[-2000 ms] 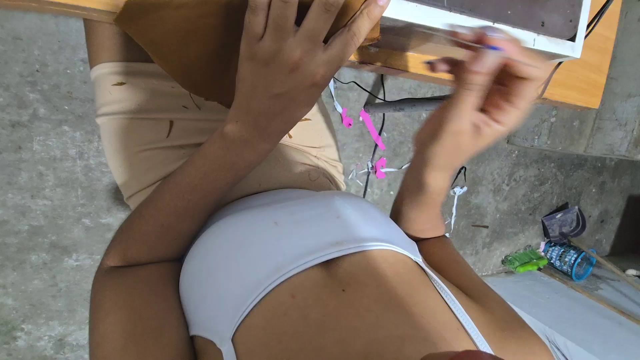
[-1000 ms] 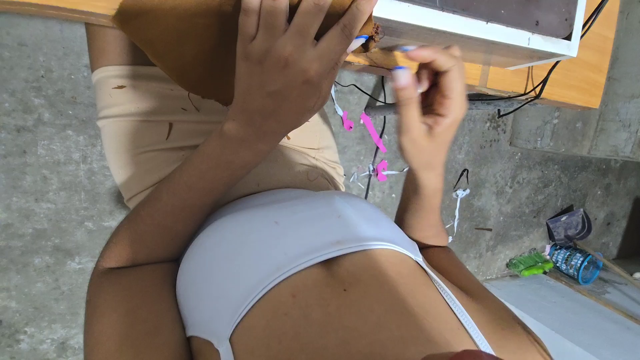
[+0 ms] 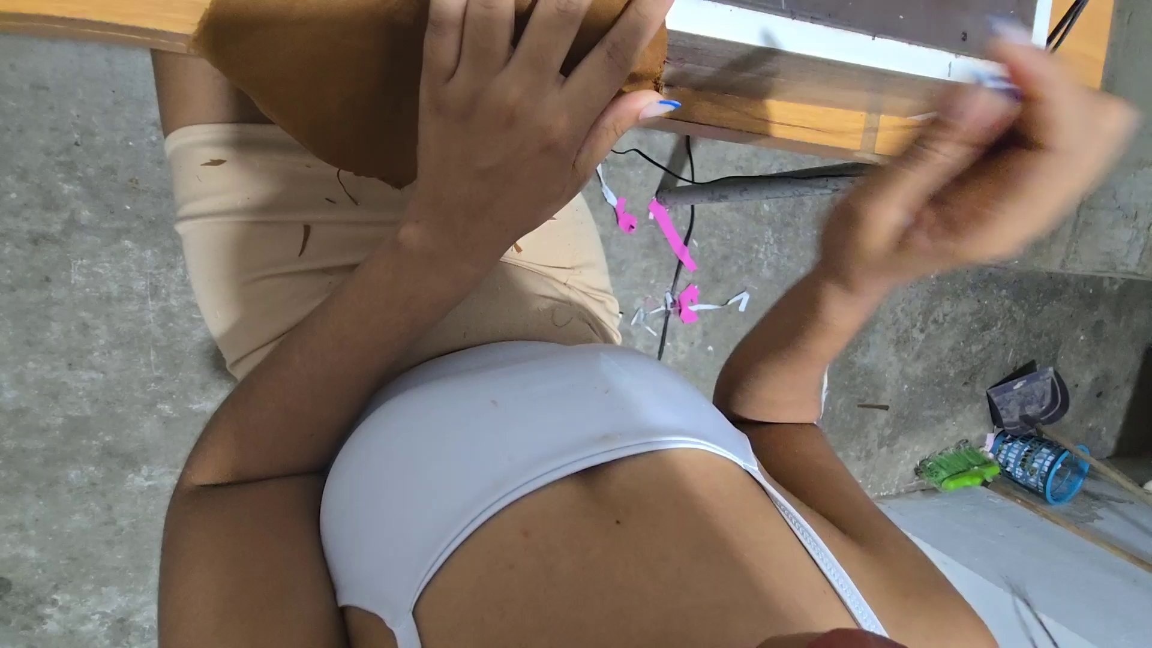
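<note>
Brown sheet material (image 3: 342, 99), perhaps cloth or leather, hangs over the table's near edge at upper left and rests over my lap. My left hand (image 3: 513, 117) holds it, fingers spread across its top, the blue-tipped thumb at its right edge by a dark, rough-looking spot. Away to the right, my right hand (image 3: 981, 171) is raised and blurred by motion, thumb and forefinger close together in front of the tray-like box. Whether something thin is between those fingers cannot be seen.
A white-edged box (image 3: 810, 36) with a dark top lies on the wooden table (image 3: 765, 117). Below are a grey bar (image 3: 765, 189), black cables and pink scraps (image 3: 673, 236). A blue basket (image 3: 1039, 468), green brush (image 3: 958, 468) and dustpan (image 3: 1028, 396) lie at lower right.
Since one second ago, my right hand has swung right and up, away from the brown material's edge; it was also out to the right two seconds ago. My left hand has stayed on the material.
</note>
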